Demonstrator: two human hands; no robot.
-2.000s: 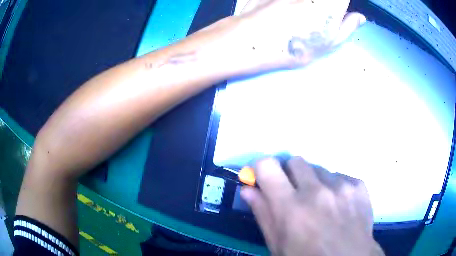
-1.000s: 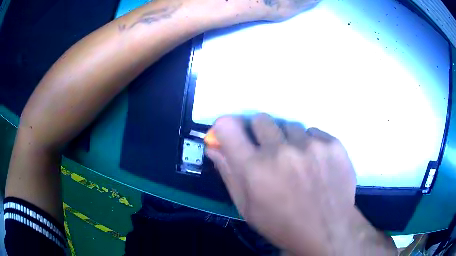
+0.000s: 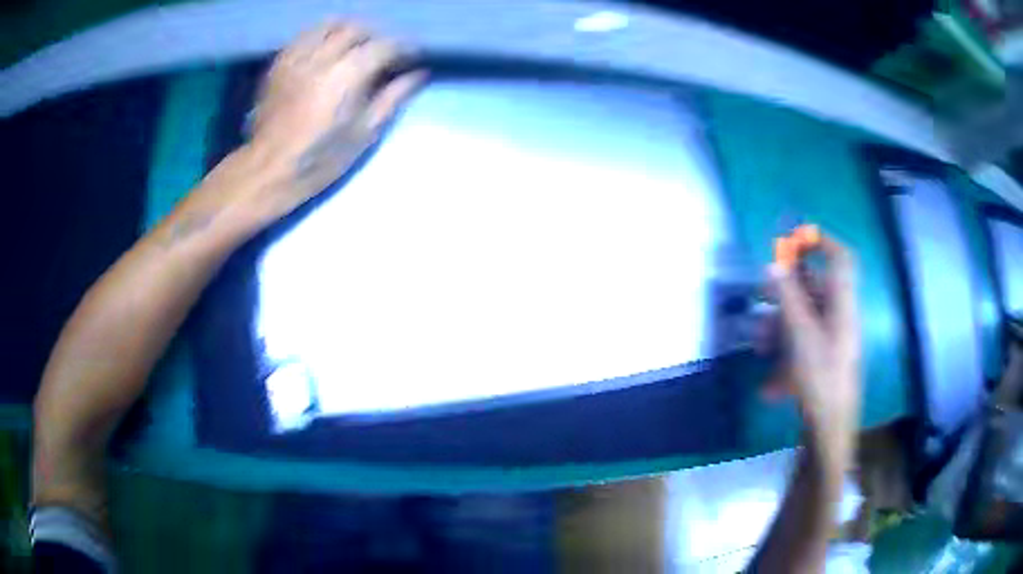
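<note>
The framed panel (image 3: 482, 247), glaring white with a dark rim, lies on a black mat (image 3: 505, 440). A small silver corner bracket (image 3: 291, 395) shows at its near left corner. My left hand (image 3: 320, 101) is at the panel's far left corner, fingers bent over the rim; what it grips cannot be told. My right hand (image 3: 817, 314) is beside the panel's right edge, above the green bench. It holds an orange-handled knife (image 3: 798, 246); the blade cannot be made out. The picture is blurred.
Other framed panels (image 3: 940, 286) lie further right along the green bench (image 3: 774, 151). A pale rail (image 3: 494, 28) runs along the far side. Below the near edge are a brown cardboard box (image 3: 611, 527) and white film (image 3: 729, 510). Another black mat (image 3: 73, 224) lies at left.
The view has turned, so the whole panel and further panels show. My right hand has moved with the knife from the near left corner to beyond the right edge. My left hand is now fully visible.
</note>
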